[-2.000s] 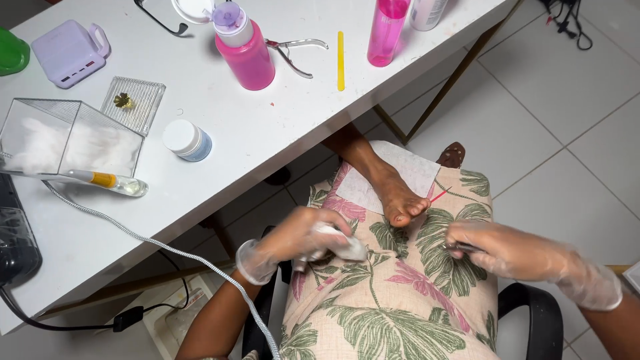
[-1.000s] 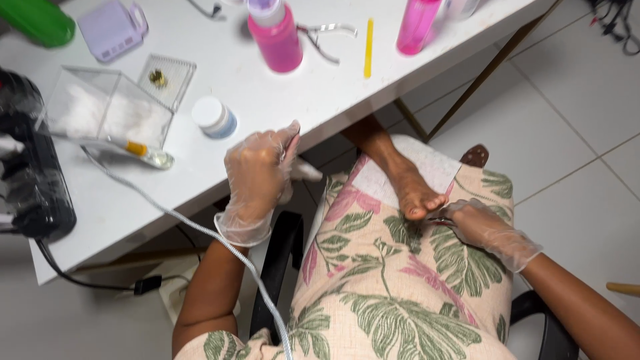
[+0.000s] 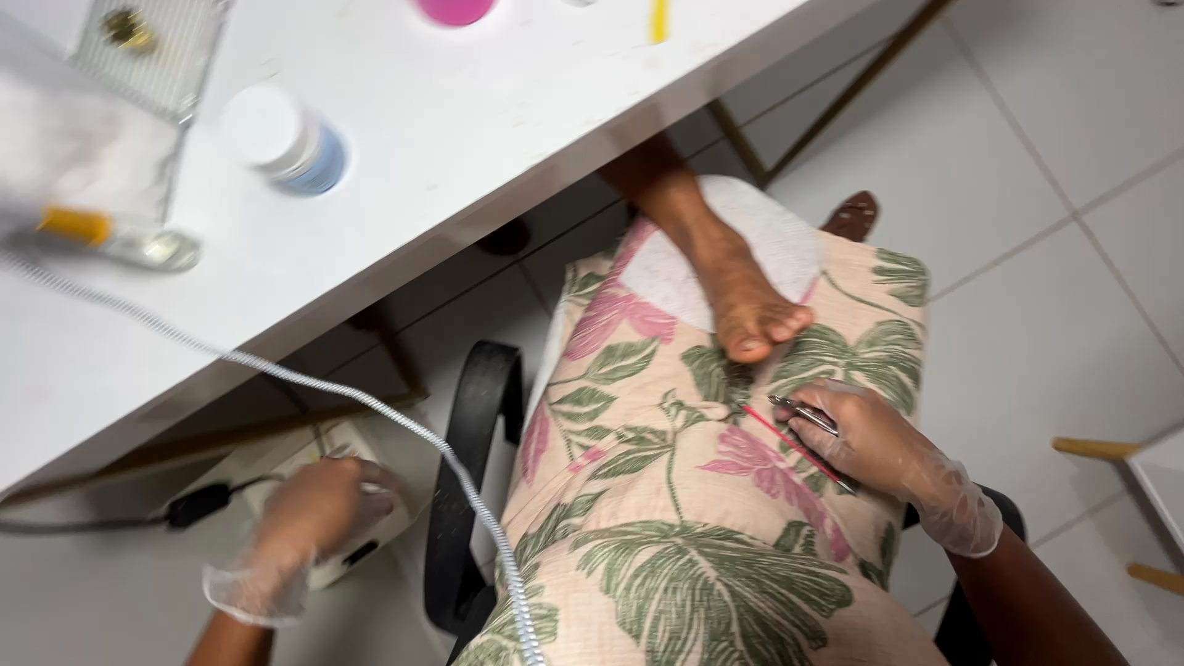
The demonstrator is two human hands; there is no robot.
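Both hands wear clear gloves. My right hand [image 3: 856, 430] grips a slim metal tool [image 3: 803, 414] over my lap, with a thin red stick [image 3: 786, 439] below the fingers, its far end near the toes. Another person's bare foot [image 3: 745, 301] rests on a white cloth [image 3: 772, 236] on the leaf-print fabric [image 3: 647, 398] covering my lap, just beyond that hand. My left hand [image 3: 324, 504] is low at the left, below the table edge, above a pale box-like object [image 3: 370, 541]; its fingers are blurred, and I cannot tell whether they hold anything.
On the white table [image 3: 444, 176] stand a white-lidded jar [image 3: 287, 143], a clear container with cotton [image 3: 83, 139], a yellow-banded brush [image 3: 120, 236] and a pink bottle [image 3: 453, 7]. A braided cable [image 3: 370, 398] crosses between my left hand and the black armrest [image 3: 472, 462].
My left hand has moved from beside the table edge down to the lower left. My right hand has drawn back from the toes. The view has shifted.
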